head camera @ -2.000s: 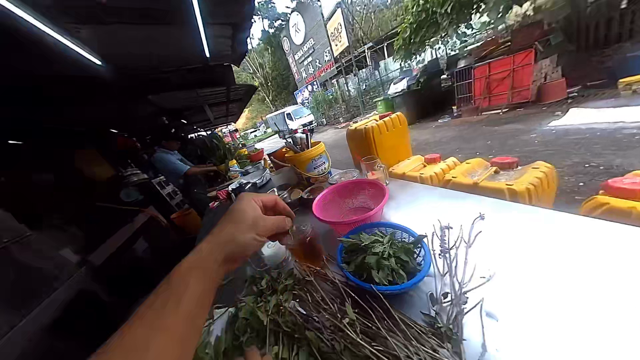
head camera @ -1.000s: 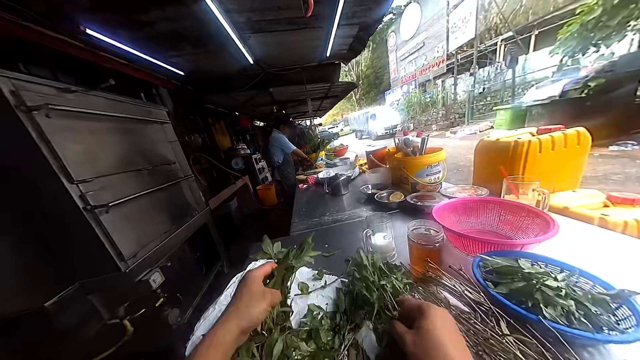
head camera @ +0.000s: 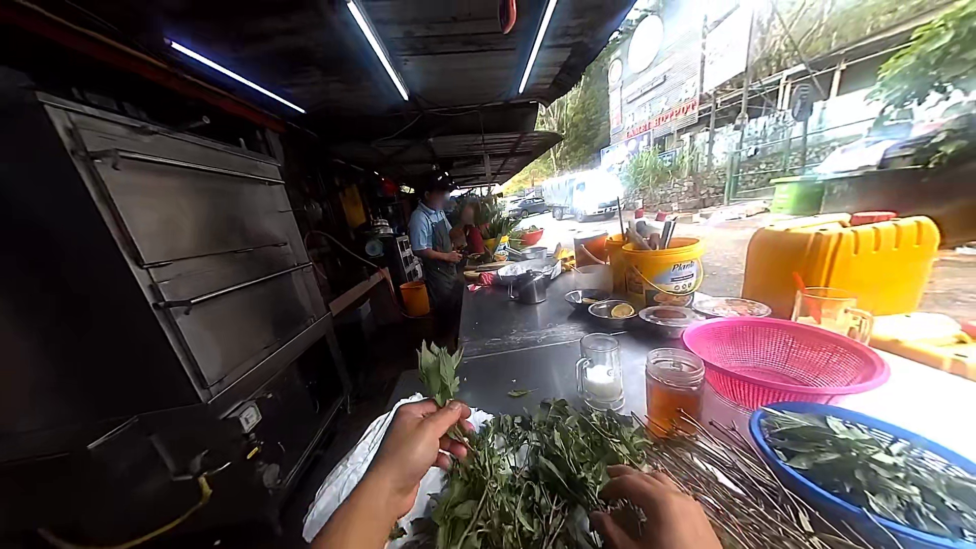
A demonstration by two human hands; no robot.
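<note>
Between thumb and fingers, my left hand (head camera: 423,446) pinches a leafy herb sprig (head camera: 440,374), its leaves pointing up, over a white plastic bag (head camera: 354,465). My right hand (head camera: 652,507) rests with curved fingers at the right side of the leafy herb pile (head camera: 541,473); whether it grips a stem there I cannot tell. Thin bare stems (head camera: 732,480) lie to the right of that hand. Beyond the pile stand a glass mug (head camera: 600,374) with something white in it and a glass jar of amber liquid (head camera: 675,393). Picked leaves fill part of a blue basket (head camera: 762,446) at right.
A pink plastic basket (head camera: 785,362) sits behind the blue one. Small metal bowls (head camera: 612,313), a yellow bucket of utensils (head camera: 663,274) and a metal pot (head camera: 530,287) stand farther along the steel table (head camera: 496,328). A co-worker (head camera: 436,244) stands at its far left side.
The view has swung left since the earliest frame, where a hand was by the amber jar. Since one second ago, my left hand has come up with a sprig raised above the pile.
</note>
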